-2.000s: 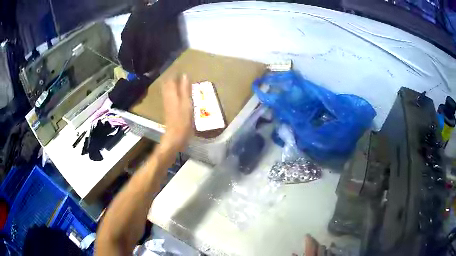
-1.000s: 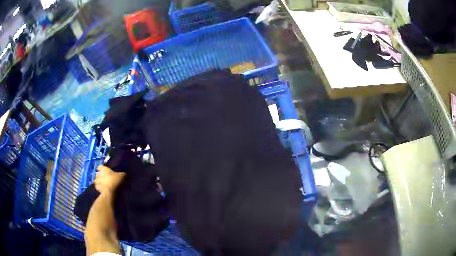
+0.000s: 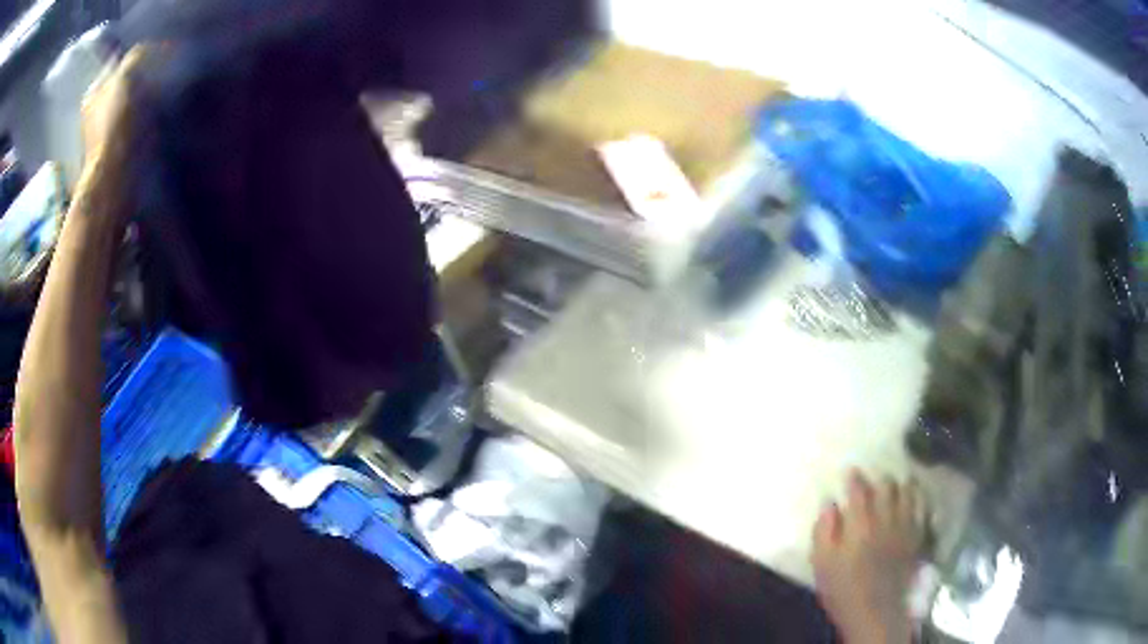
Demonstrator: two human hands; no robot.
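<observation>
The frame is blurred. My left hand (image 3: 111, 113) is raised at the upper left, closed on the edge of a large dark fabric piece (image 3: 296, 239). The cloth hangs down over the blue crates and hides part of the basket. My right hand (image 3: 869, 541) lies on the front edge of the white machine table (image 3: 705, 440), fingers apart, with nothing seen in it. More dark cloth (image 3: 239, 566) lies low at the left in a blue crate (image 3: 189, 390).
The white basket (image 3: 541, 214) with brown cardboard and a smartphone (image 3: 648, 176) stands behind the table. A blue plastic bag (image 3: 894, 201), a clear bag of small silvery pieces (image 3: 837, 311) and the machine head (image 3: 1045, 340) are to the right. Clear plastic (image 3: 516, 516) lies below the table.
My left hand has lifted the dark cloth from the crates up and towards the table. The view has swung right, and my right hand has come into view on the table.
</observation>
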